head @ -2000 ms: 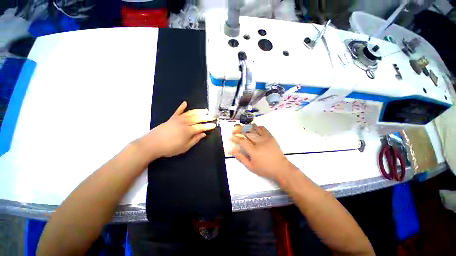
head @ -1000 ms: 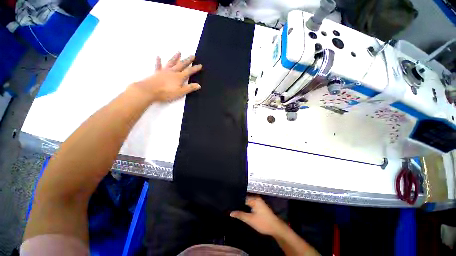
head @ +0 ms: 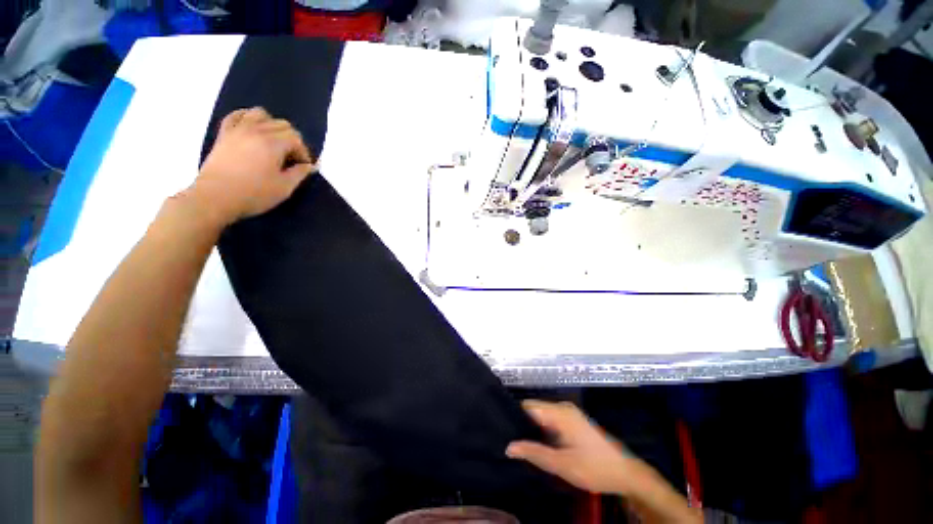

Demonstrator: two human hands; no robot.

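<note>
The black cut panel [head: 348,297] runs from the back left of the white table, bends, and hangs over the front edge toward my lap. My left hand [head: 256,164] grips its right edge near the back, fingers closed on the cloth. My right hand [head: 568,445] holds the panel's near end below the table's front edge, thumb on top. The white sewing machine [head: 655,174] stands to the right. Its presser foot area [head: 512,200] shows no cloth under it.
Red-handled scissors [head: 807,322] lie at the table's right end beside a tan packet [head: 861,297]. Blue tape [head: 84,169] marks the left end. A tape measure strip [head: 614,369] runs along the front edge. Red stool parts [head: 689,466] show below.
The panel has moved left, away from the machine, and now lies bent diagonally. My left hand has gone from resting flat to gripping it. My right hand has moved from beside the needle to below the table edge.
</note>
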